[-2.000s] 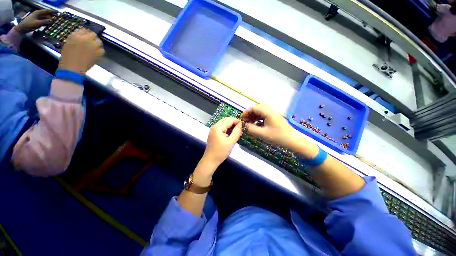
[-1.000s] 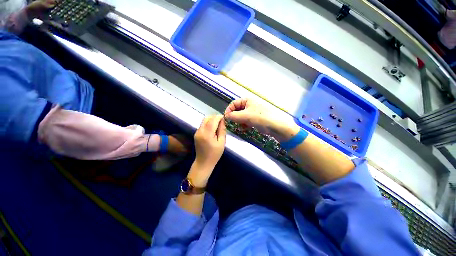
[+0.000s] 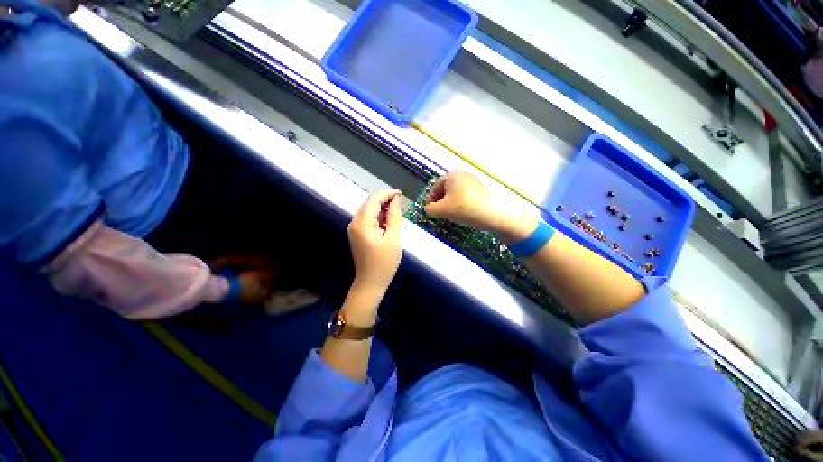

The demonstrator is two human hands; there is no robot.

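Note:
The green circuit board panel [image 3: 492, 248] lies in the rail channel in front of me, partly under my right forearm. My right hand [image 3: 465, 200] is over the panel's left end, fingertips down at the board; whether it holds a part is hidden. My left hand [image 3: 376, 236] is raised at the near rail, thumb and fingers together around a small dark reddish thing, perhaps a coil. The right blue parts tray [image 3: 672, 194] holds copper-red and dark coils [image 3: 606, 240], many gathered along its near edge.
Another blue tray [image 3: 397, 54] stands at the upper middle with a few bits in its near corner. A yellow strip [image 3: 469, 160] runs between the trays. The metal rail [image 3: 271, 149] crosses diagonally. At left is a neighbour's blue-and-pink sleeve [image 3: 135, 275]. A dark board carrier [image 3: 176, 18] is top left.
My hands have parted: the left is nearer the rail's near edge, the right on the panel's left end. The neighbour's arm has come down from the board carrier. The view has shifted slightly.

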